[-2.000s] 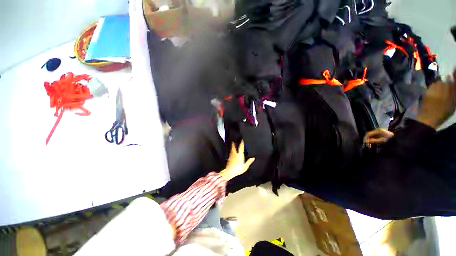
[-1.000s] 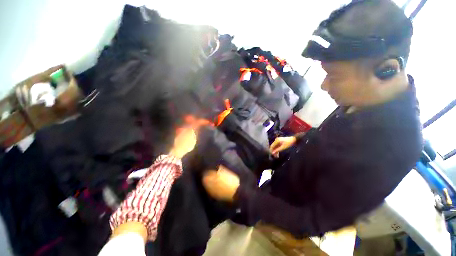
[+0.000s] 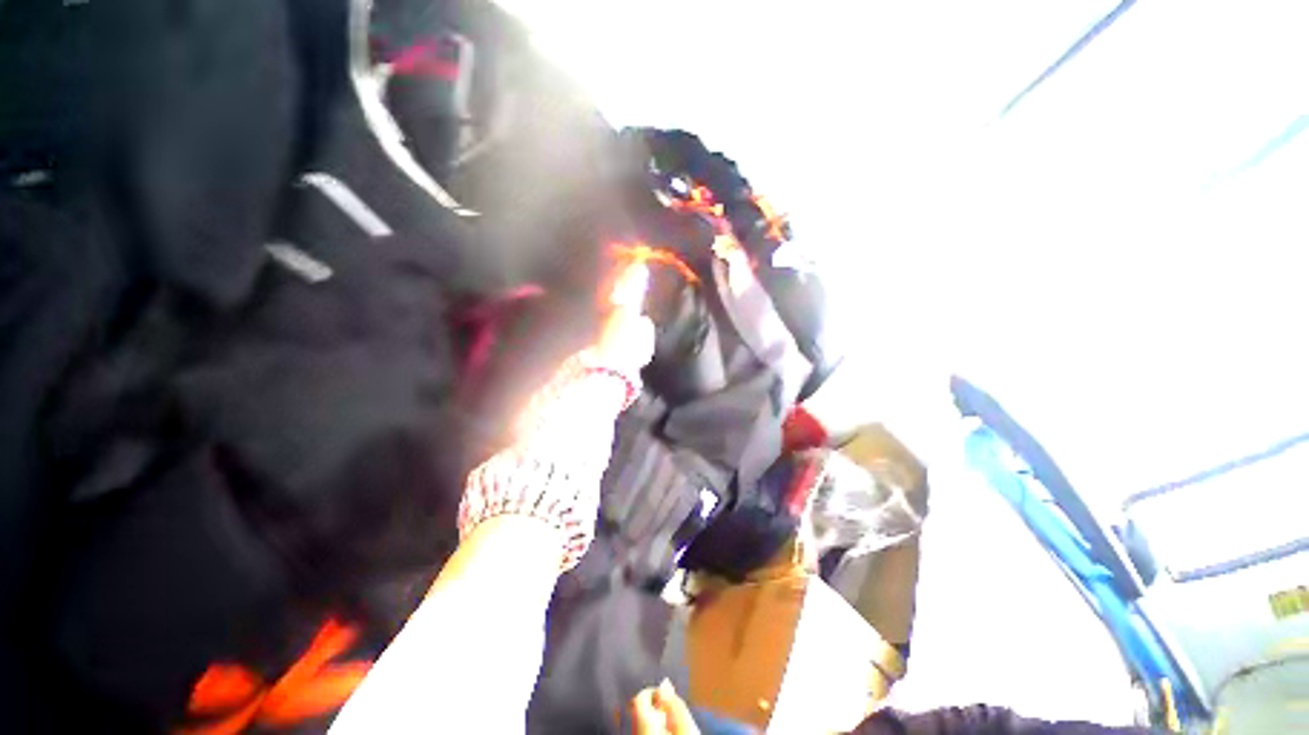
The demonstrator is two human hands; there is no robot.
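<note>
My left hand (image 3: 627, 323), at the end of a red-and-white striped cuff and a white sleeve, reaches up the middle to an orange tie (image 3: 653, 259) on a black bundle. Glare and blur hide the fingers, so I cannot tell whether they grip it. My right hand is not in view. Heaped black garment pieces (image 3: 302, 417) with white lines fill the left side. A large blurred orange tie (image 3: 280, 689) lies at the lower left. Greyish bundles (image 3: 718, 409) lie right of my hand.
An open brown carton (image 3: 747, 646) with clear plastic (image 3: 861, 503) stands lower right, beside a red item (image 3: 804, 431). Fingertips (image 3: 663, 711) at the bottom edge and a dark sleeve (image 3: 955, 721) seem another person's. A blue object (image 3: 1055, 517) stands at the right.
The view has swung right and closer to the heap. My left arm reaches further up, to an orange tie. The other person has mostly left the picture at the bottom.
</note>
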